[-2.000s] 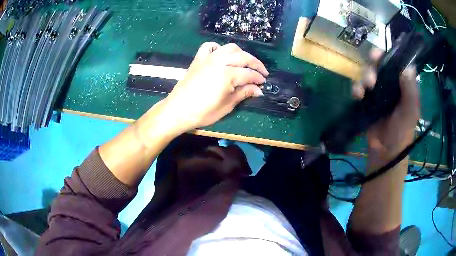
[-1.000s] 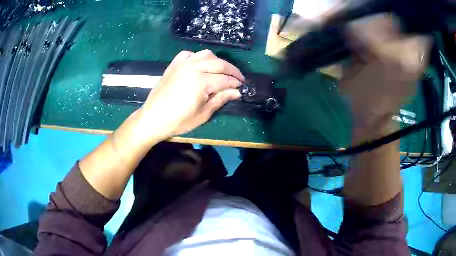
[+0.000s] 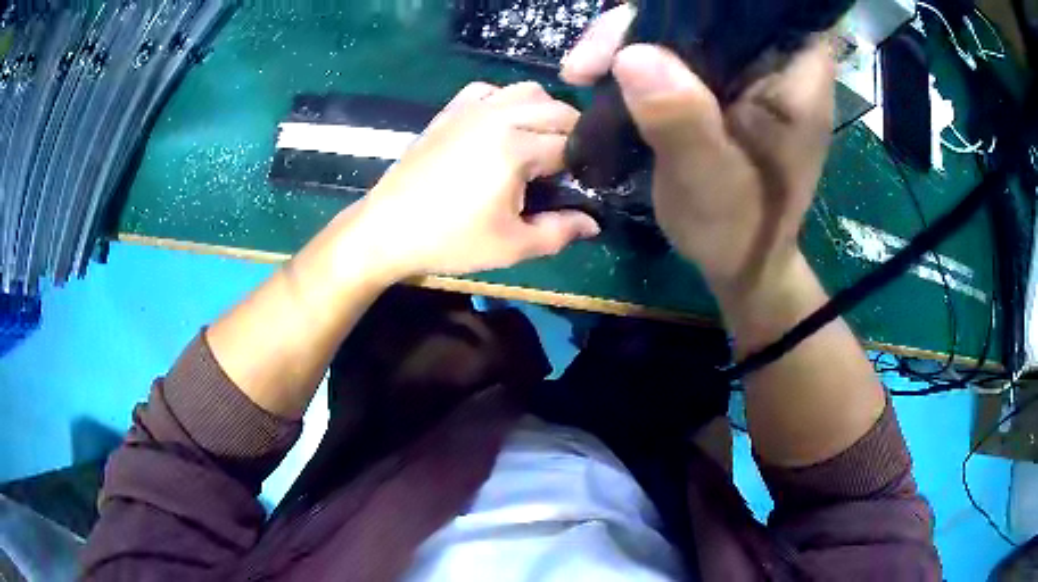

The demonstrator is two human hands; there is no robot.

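The black jig (image 3: 330,174) lies on the green bench top with a pale strip (image 3: 342,140) along its groove. My left hand (image 3: 484,188) rests over the middle of the jig, its thumb apart from the fingers at the strip's right end; what its fingertips touch is hidden. My right hand (image 3: 728,159) grips the black electric screwdriver (image 3: 694,57), whose lower end points down at the jig beside my left fingers. The bit's tip and the fitting under it cannot be made out.
The black parts tray (image 3: 512,25) of shiny fittings is behind the jig. Grey strips (image 3: 85,148) lie side by side at the left. The white feeder box (image 3: 871,23) is at the back right. The thick black cable (image 3: 865,284) crosses my right wrist. The wooden bench edge (image 3: 546,298) is in front.
My right hand has brought the screwdriver from the right, past the feeder, down over the jig beside my left hand. My left thumb has moved apart from the fingers.
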